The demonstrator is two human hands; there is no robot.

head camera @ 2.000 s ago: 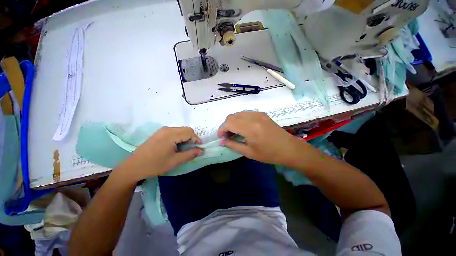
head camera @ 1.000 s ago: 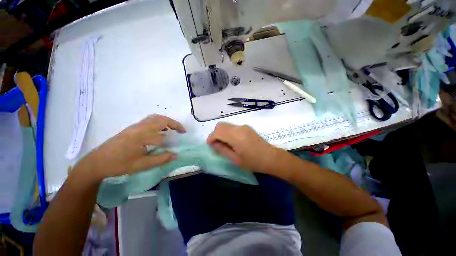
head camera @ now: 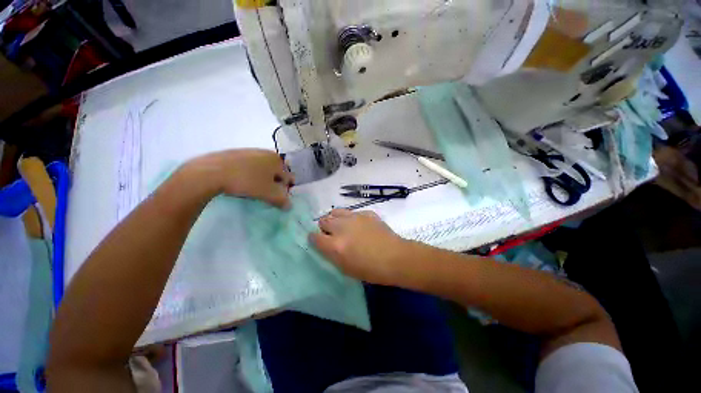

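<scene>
A mint-green cloth piece (head camera: 288, 261) lies on the white table in front of the sewing machine (head camera: 400, 46), its pointed end over the front edge. My left hand (head camera: 250, 175) pinches its far edge just left of the needle area (head camera: 315, 163). My right hand (head camera: 350, 242) holds its right edge nearer to me, fingertips closed on the cloth. The cloth is partly blurred, and its left part is hidden behind my left forearm.
Black snips (head camera: 375, 191), grey tweezers (head camera: 407, 149) and a white-handled tool (head camera: 442, 172) lie right of the needle. Green strips (head camera: 469, 138) and dark-handled scissors (head camera: 567, 184) lie further right. A white strip (head camera: 129, 165) and blue basket (head camera: 59, 230) are at left.
The cloth has moved from the front edge up toward the needle area and is spread out. My left hand has moved forward and now pinches its far edge.
</scene>
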